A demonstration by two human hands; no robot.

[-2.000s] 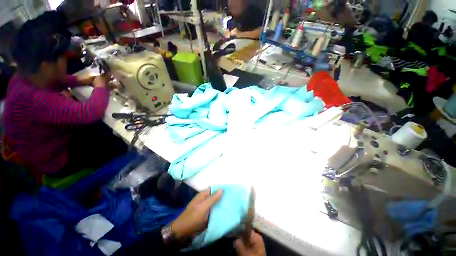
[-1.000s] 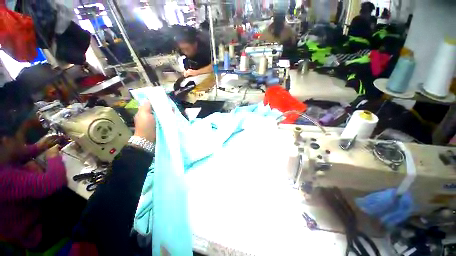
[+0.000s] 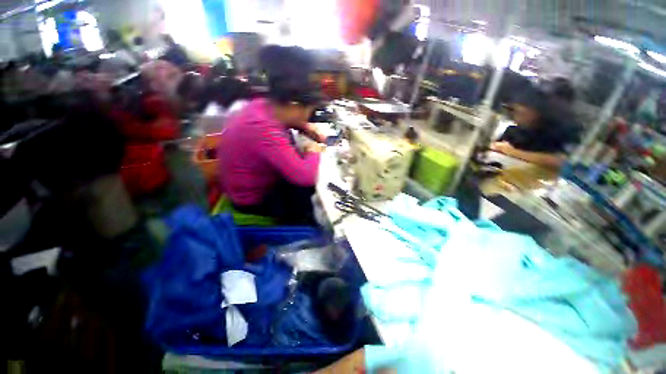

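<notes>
A loose heap of aqua fabric (image 3: 533,270) lies on the white table, with its middle glared to white. At the bottom edge, part of a hand or wrist (image 3: 343,363) shows, cut off and blurred, beside an edge of aqua fabric (image 3: 387,358). I cannot tell which hand it is, and its fingers are not visible. No other hand of mine shows.
A blue crate (image 3: 255,351) holds royal-blue fabric (image 3: 193,266), white pieces (image 3: 239,287) and clear plastic. Black scissors (image 3: 354,204) lie near the neighbour's cream machine (image 3: 380,162). A person in pink (image 3: 266,146) sits there. A red cloth (image 3: 645,303) is at right.
The view has swung left, bringing the crate into sight and taking my machine out. The left hand that held up an aqua length is no longer seen raised.
</notes>
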